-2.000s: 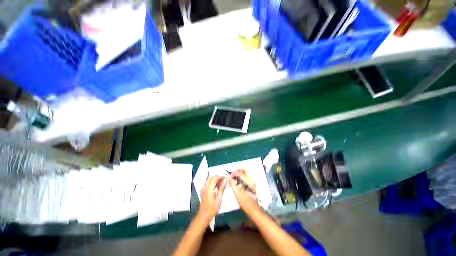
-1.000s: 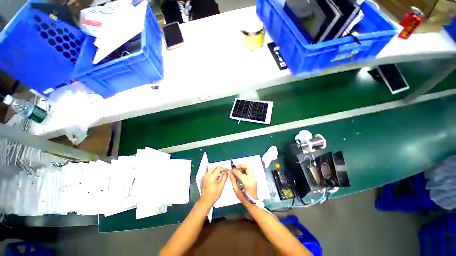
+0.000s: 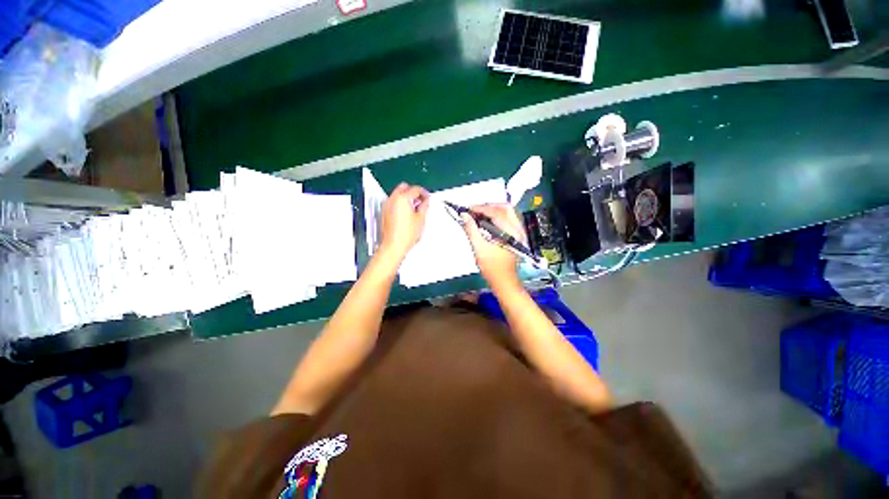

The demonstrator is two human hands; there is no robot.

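Note:
A white panel (image 3: 439,255) lies back side up on the green bench in front of me. My right hand (image 3: 494,237) holds a black pen-like soldering iron (image 3: 502,235) over it, with the tip pointing up and left and a pale cord trailing right. My left hand (image 3: 405,216) is at the panel's upper left, fingertips pinched together; whether a thin wire is between them is too small to tell. Another white panel (image 3: 373,203) stands tilted at the left edge.
Fanned white panels (image 3: 273,234) lie at left. At right are a small dark unit (image 3: 544,234), a black box (image 3: 595,210), solder reels (image 3: 624,144) and a fan (image 3: 645,207). A framed solar panel (image 3: 544,46) lies on the conveyor (image 3: 390,97). Blue stools (image 3: 83,407) stand below.
The view has tilted down, so the bench sits higher in it. My hands have moved apart, and the iron now lies more slanted. The panel on the conveyor has shifted right.

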